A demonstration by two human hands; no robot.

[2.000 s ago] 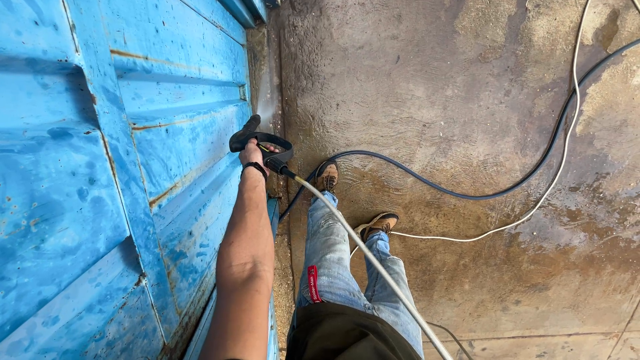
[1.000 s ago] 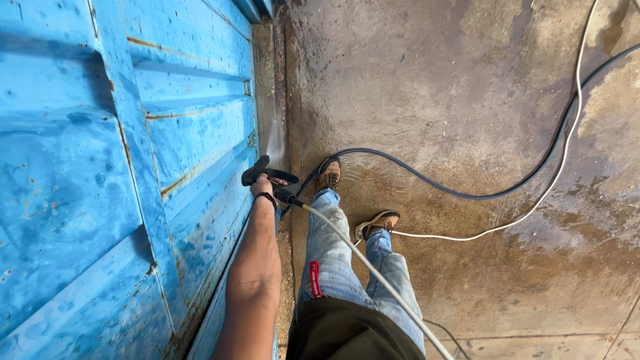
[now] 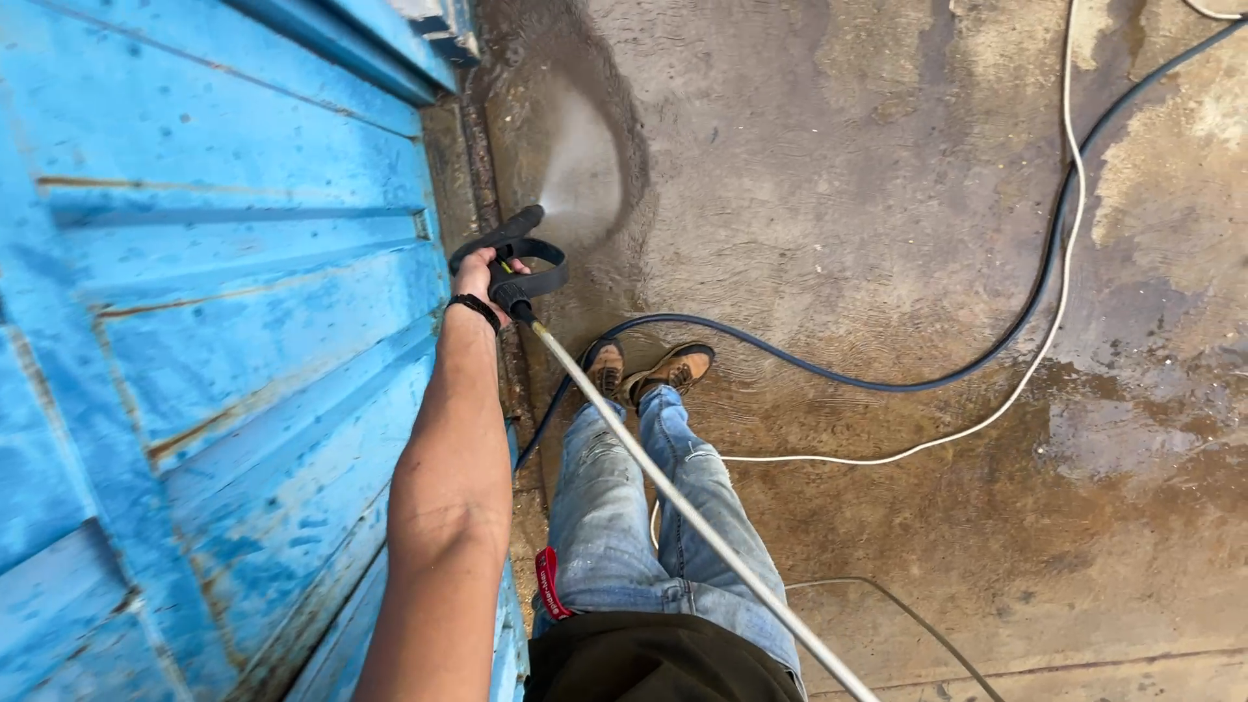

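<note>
My left hand [image 3: 480, 278], with a black band at the wrist, is closed around a black pressure-washer spray gun [image 3: 509, 234] with a looped guard. The gun is beside the blue ribbed metal wall [image 3: 263, 322]. From its tip a white fan of water [image 3: 580, 161] spreads over the concrete floor, inside a dark wet patch. A pale hose [image 3: 663, 483] runs from the gun's base down across my jeans and out at the bottom edge. My right hand is not in view.
My brown shoes [image 3: 678, 369] stand on wet concrete [image 3: 829, 244]. A dark blue hose [image 3: 877, 385] curves past them from the wall to the upper right. A thin white cable [image 3: 868, 460] crosses the floor near it. A rusty metal strip [image 3: 480, 156] edges the wall's foot.
The spray, earlier close along the wall's foot, now fans onto the open floor. The gun's tip has swung away from the wall. My feet are closer together.
</note>
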